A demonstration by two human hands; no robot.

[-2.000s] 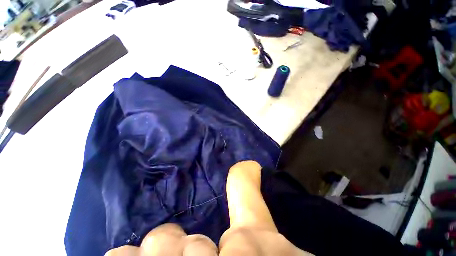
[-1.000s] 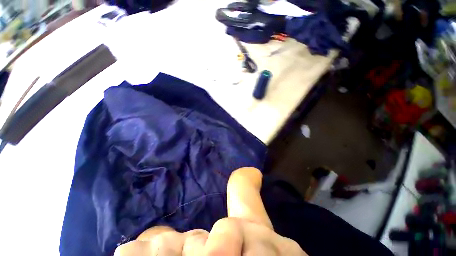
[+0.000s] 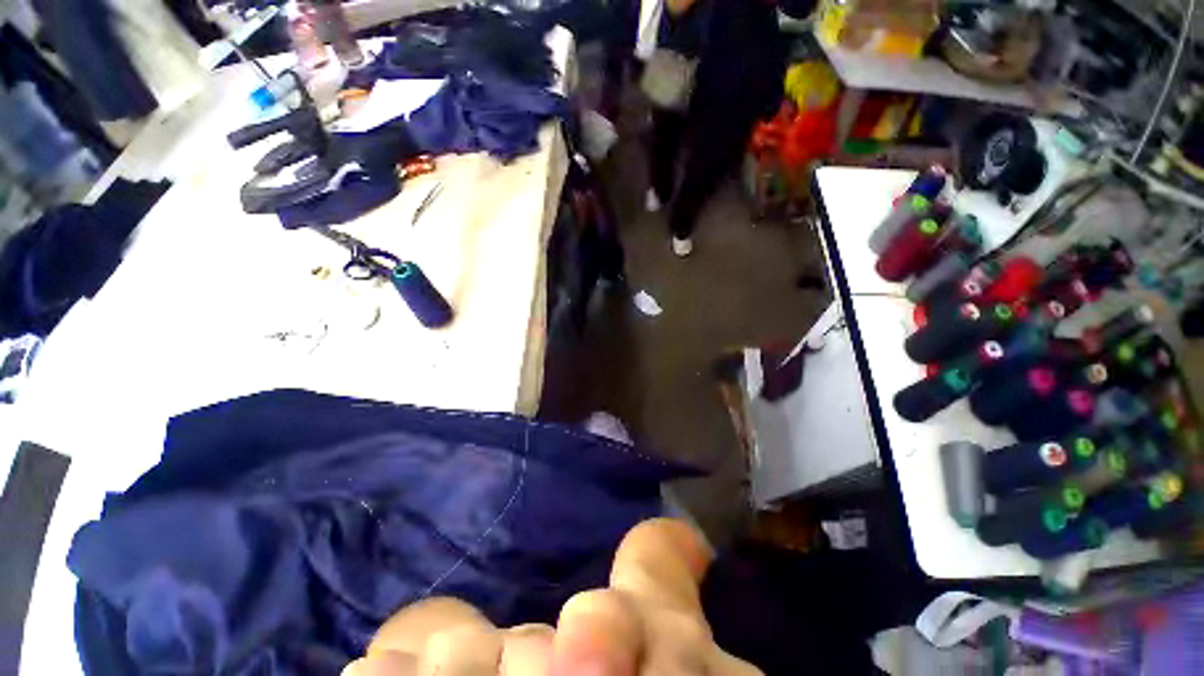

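Note:
Dark navy garment with shiny bunched lining (image 3: pixel 396 515) lies on the table's near part. Pale running stitches follow its far edge and curve across the lining. A bare hand, apparently my right hand (image 3: pixel 581 641), is over its near part at the bottom edge, cut off by the frame. One finger points away from me at the right; the other fingers are curled. The fingertips' grip, any needle and any thread are hidden. My left hand cannot be told apart there.
White-topped table (image 3: pixel 462 284) bears a navy thread cone (image 3: pixel 421 295), dark-handled scissors (image 3: pixel 370 263), a dark iron (image 3: pixel 291 178) and bunched navy cloth. A dark bar (image 3: pixel 29 528) lies at left. Thread cones fill the right side table (image 3: pixel 924 528). A person (image 3: pixel 720 106) stands beyond.
The view has swung right, bringing the side table and person into sight. The garment shows lower and flatter, with its far stitched edge now visible. The hand stays at the bottom centre.

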